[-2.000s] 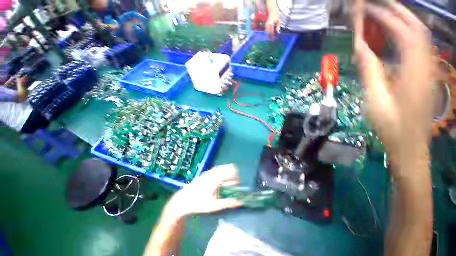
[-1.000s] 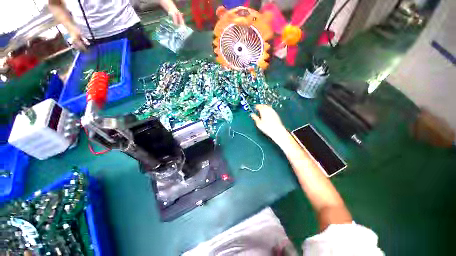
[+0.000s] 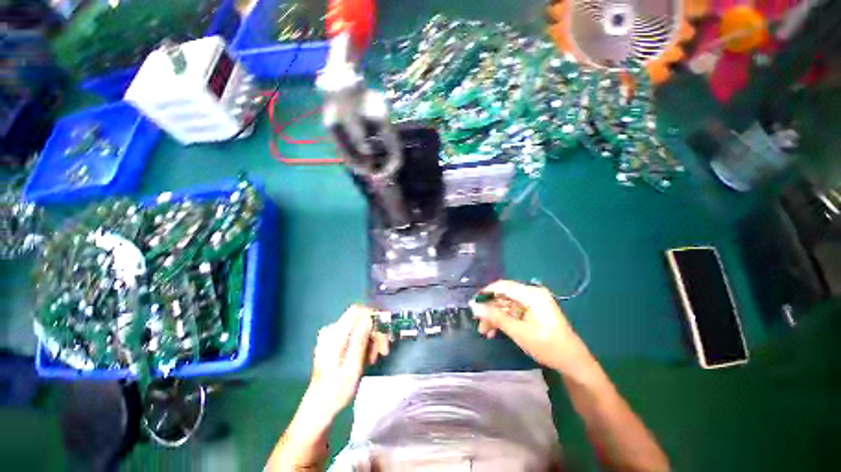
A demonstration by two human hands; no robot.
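Note:
A narrow green circuit board (image 3: 424, 323) with dark and silver components lies level in front of the fixture. My left hand (image 3: 349, 348) holds its left end. My right hand (image 3: 527, 318) holds its right end; a green piece also shows at these fingers, and I cannot tell whether it is the same board. The black test fixture (image 3: 433, 267) stands just beyond the board. Its red handle (image 3: 353, 20) points up, and its metal arm is raised. The fixture bed is blurred.
A blue tray (image 3: 261, 277) heaped with boards is at left. Behind stand a white power supply (image 3: 184, 97), a small-parts tray (image 3: 138, 152) and a board pile (image 3: 516, 101). An orange fan (image 3: 669, 55) is behind the pile. A smartphone (image 3: 708, 307) and tool cup (image 3: 752, 161) are at right.
My right hand has moved from the pile's right edge back to the front of the fixture. My left hand has come into view. Both now hold a board. The view has turned left.

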